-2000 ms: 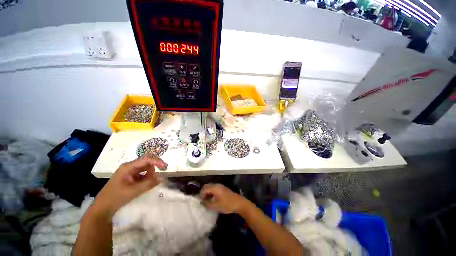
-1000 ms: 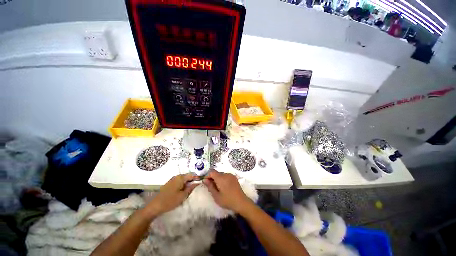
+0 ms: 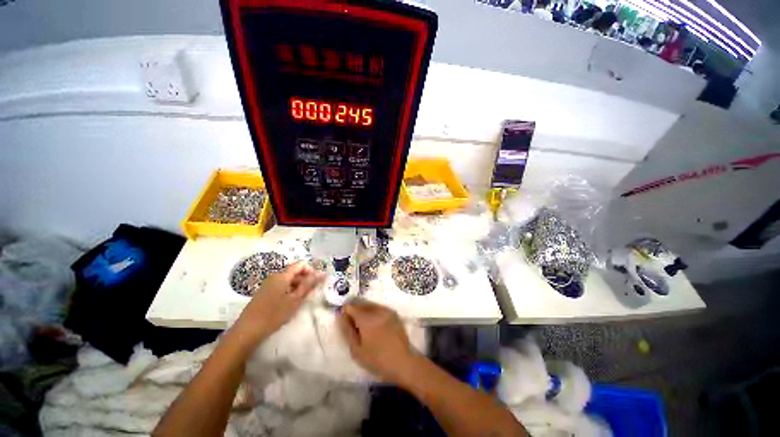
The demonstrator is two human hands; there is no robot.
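A white fur trim (image 3: 299,346) hangs from the table's front edge over my lap. My right hand (image 3: 372,335) is closed on its upper edge, just right of and below the lower die (image 3: 340,288). My left hand (image 3: 286,294) is raised beside the die on the left, over the front of the left parts well (image 3: 257,271). Its fingertips are bunched, and whether they hold a small part is too blurred to tell. The control panel (image 3: 329,111) reads 000245 and hides the upper part of the machine.
Yellow bins (image 3: 227,203) stand behind, left and right. The right parts well (image 3: 415,275) holds silver parts. A phone (image 3: 513,154), a clear bag of fasteners (image 3: 554,243) and a second snap machine (image 3: 684,171) are at right. A blue crate (image 3: 629,410) with white fur is below right.
My left hand has left the fur at the die and moved left and up. My right hand stays near the die. The counter has gone from 244 to 245.
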